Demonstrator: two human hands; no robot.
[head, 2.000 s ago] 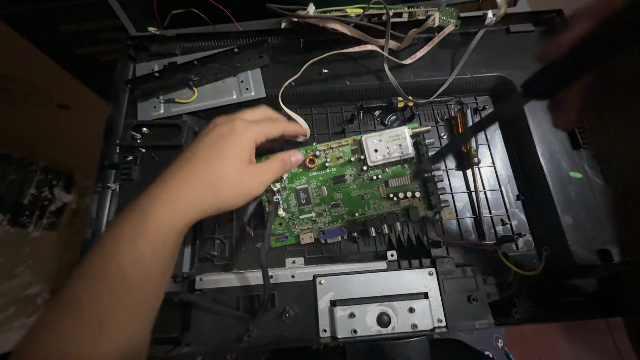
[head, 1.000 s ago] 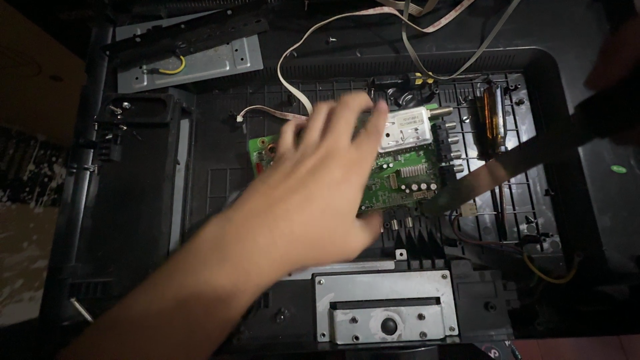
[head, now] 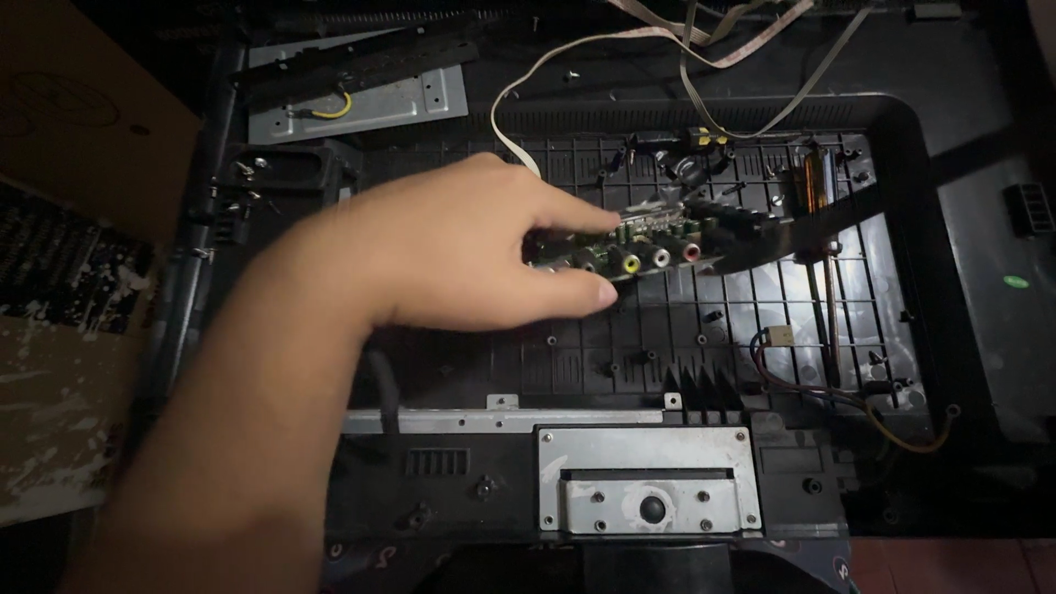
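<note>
My left hand [head: 487, 247] grips a green circuit board [head: 652, 239] between thumb and fingers. The board is tilted, so its edge with yellow, white and red RCA sockets faces me; my palm hides its left part. It is over the ribbed black plastic back cover [head: 577, 351]. A dark, blurred long shape [head: 891, 202] reaches from the right edge to the board's right end; what it is cannot be told. My right hand cannot be made out. A screwdriver with an amber handle [head: 818, 186] lies on the cover right of the board.
A silver metal plate [head: 441, 91] with a black strip across it lies at upper left. White flat cables [head: 569, 37] loop across the top. A metal bracket [head: 648, 450] sits at bottom centre. Thin wires with a white connector [head: 780, 336] lie at right. Cardboard [head: 66, 396] stands at left.
The circuit board lay flat on the cover two seconds ago; now it is tilted up in my left hand. My left hand has closed on it after reaching over it.
</note>
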